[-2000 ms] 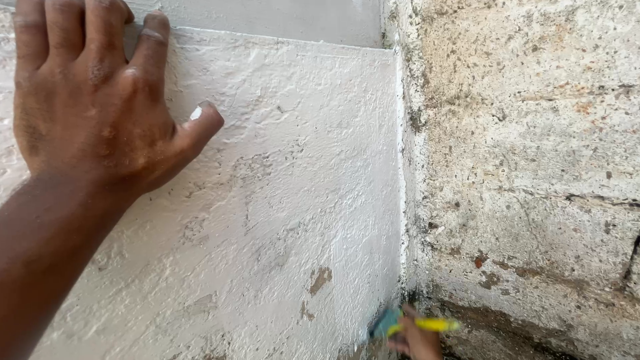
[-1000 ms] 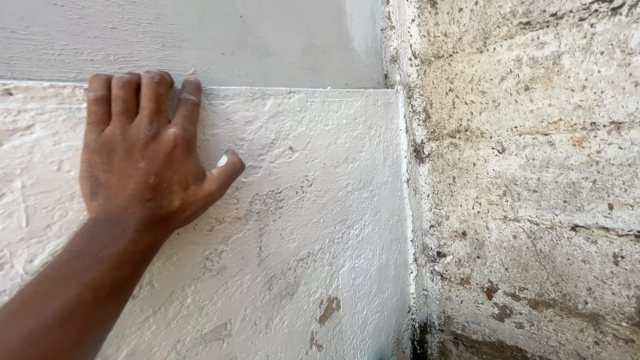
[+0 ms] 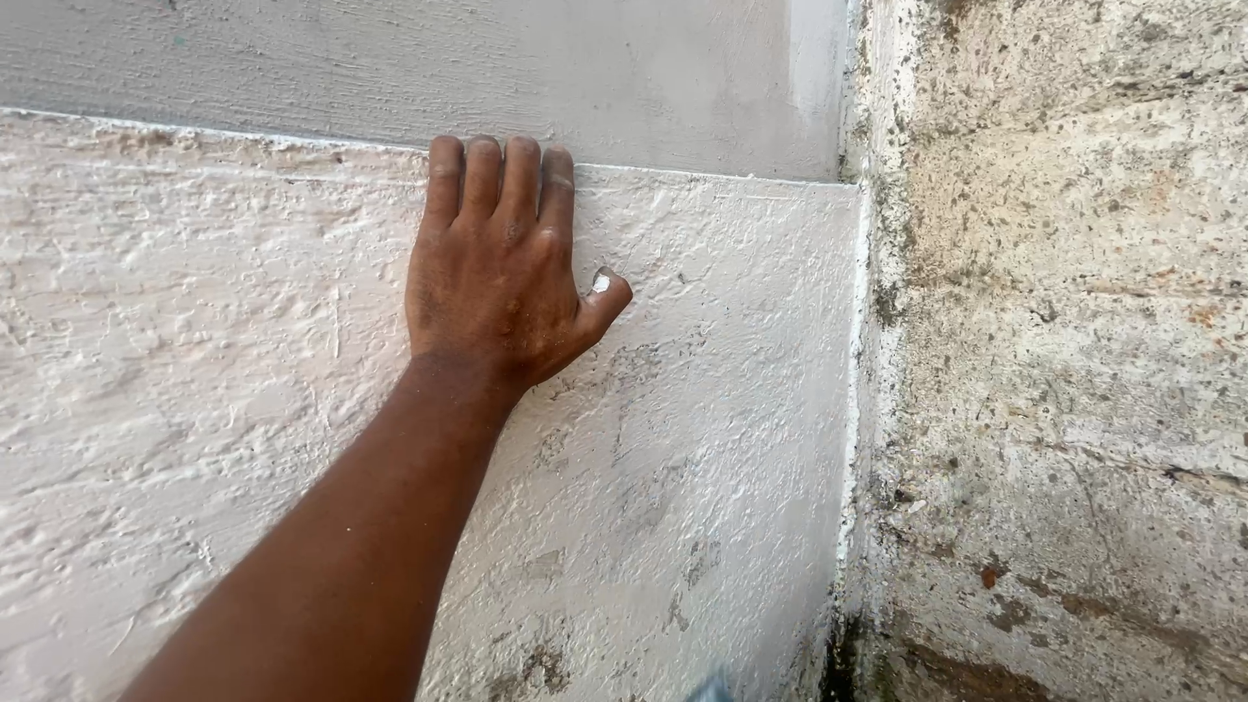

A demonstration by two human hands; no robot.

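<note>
My left hand lies flat on the rough white-painted wall, its fingertips at the ledge where the white part meets the smoother grey part. It holds nothing; the thumb points out to the right and bears a spot of white paint on its nail. My right hand is out of view. At the bottom edge, a blurred bluish-white tip shows against the white wall, too little of it to tell what it is. Worn grey-brown patches mark the lower part of the white wall.
On the right stands a rough, stained wall with cracks and brown spots. It meets the white wall at a corner edged in white paint, with dark grime low down.
Two seconds ago my right hand held a yellow-handled brush low by the corner; it has left view. The view has shifted, and my left hand appears farther right along the ledge.
</note>
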